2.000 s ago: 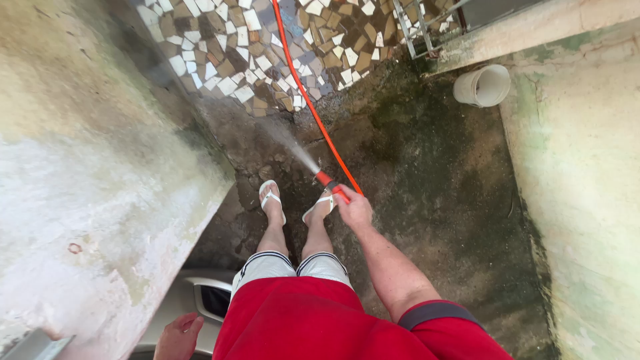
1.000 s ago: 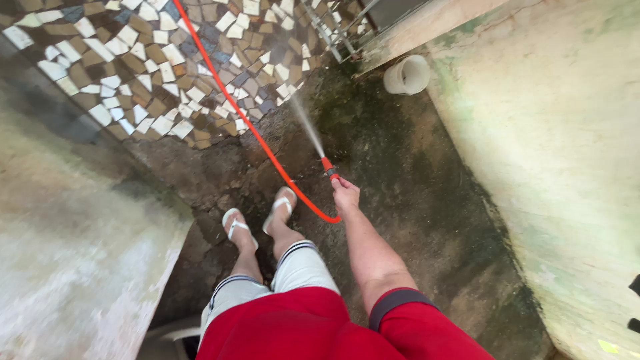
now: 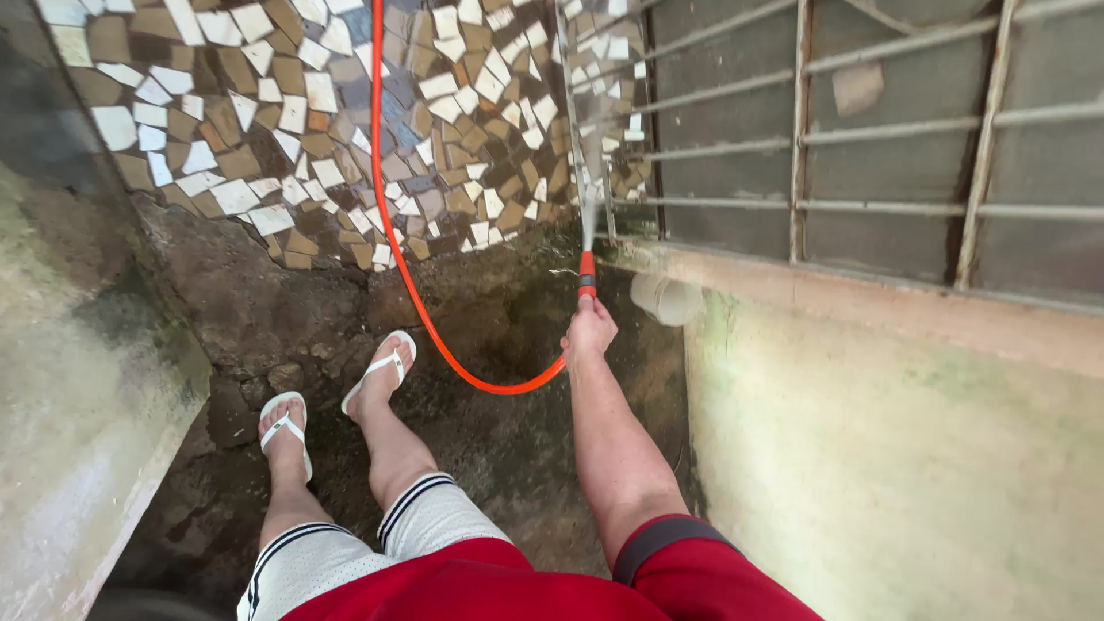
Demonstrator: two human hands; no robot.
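My right hand [image 3: 590, 329] is closed around an orange and grey hose nozzle [image 3: 587, 274], at the end of my outstretched arm. Water [image 3: 590, 211] sprays from its tip, away from me, toward the foot of the metal window grille. An orange hose [image 3: 410, 285] runs from the hand in a loop to the left, then up across the broken-tile mosaic floor [image 3: 328, 112]. My left hand is out of view. Both feet, in white flip-flops [image 3: 285, 423], stand on the dark, wet concrete [image 3: 483, 440].
At the upper right is a window with a metal grille [image 3: 798, 138], its sill above a stained wall [image 3: 862, 448]. A whitish bucket [image 3: 667, 298] stands at that wall's corner, partly behind the sill. Another wall [image 3: 78, 379] rises close on the left. Rough, cracked concrete borders the mosaic.
The view has turned, bringing more of the window grille into sight. The spray now goes toward the grille's foot, where earlier it fell near the mosaic's edge. My left hand has left view since two seconds ago.
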